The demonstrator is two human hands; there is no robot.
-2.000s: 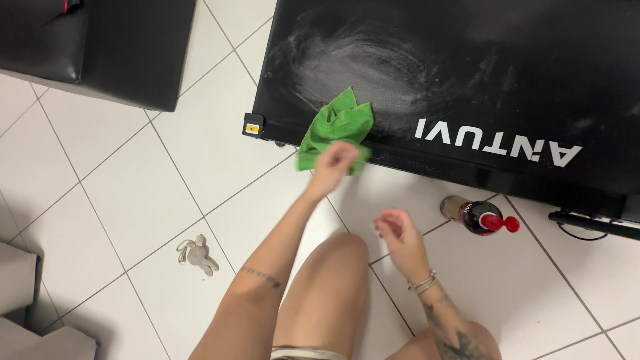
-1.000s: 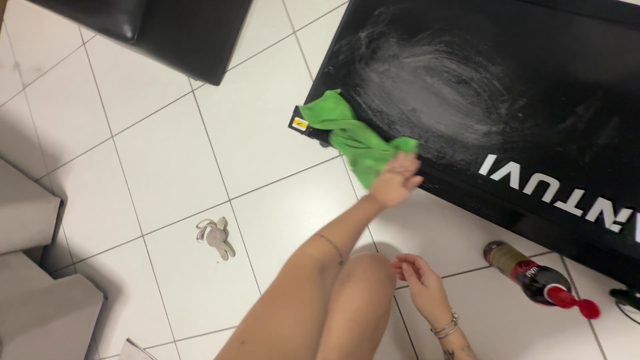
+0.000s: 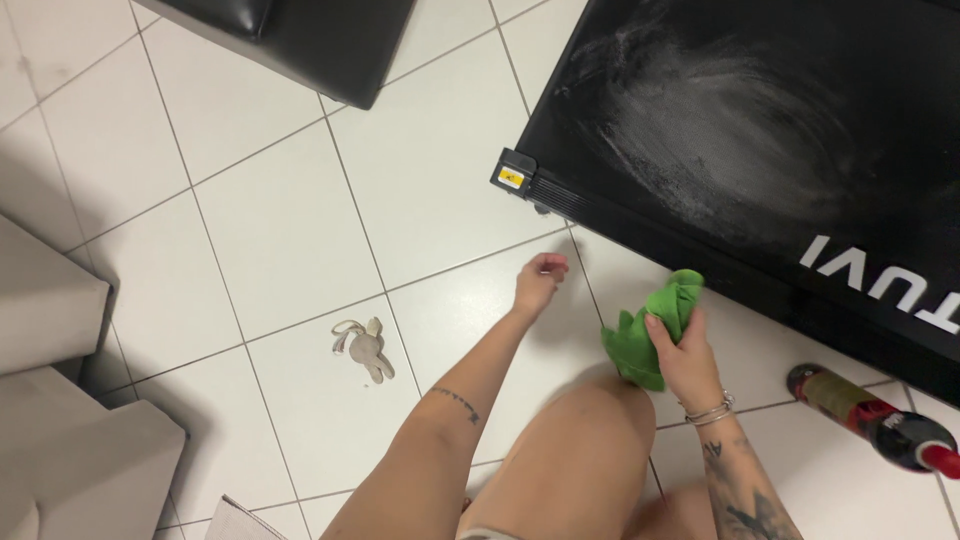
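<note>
My right hand [image 3: 690, 356] is closed around a bunched green cloth [image 3: 634, 349], just off the near edge of a black treadmill [image 3: 757, 259]. Whitish, streaky smears cover part of the treadmill's black belt [image 3: 720, 135]. My left hand [image 3: 540, 285] hovers over the floor tiles with its fingers curled and nothing seen in it. To the right of my right hand, a dark bottle with a red cap [image 3: 874, 420] stands on the floor beside the treadmill.
A small grey plush rabbit [image 3: 366, 349] lies on the white tiled floor [image 3: 292, 240]. Light grey upholstered furniture [image 3: 82, 420] is at the left, and a black padded piece of furniture [image 3: 322, 45] at the top. The treadmill's corner cap [image 3: 512, 174] juts out toward the left.
The green cloth has passed from my left hand to my right hand and has come off the treadmill's edge. My left hand has let go of it. The view has shifted left.
</note>
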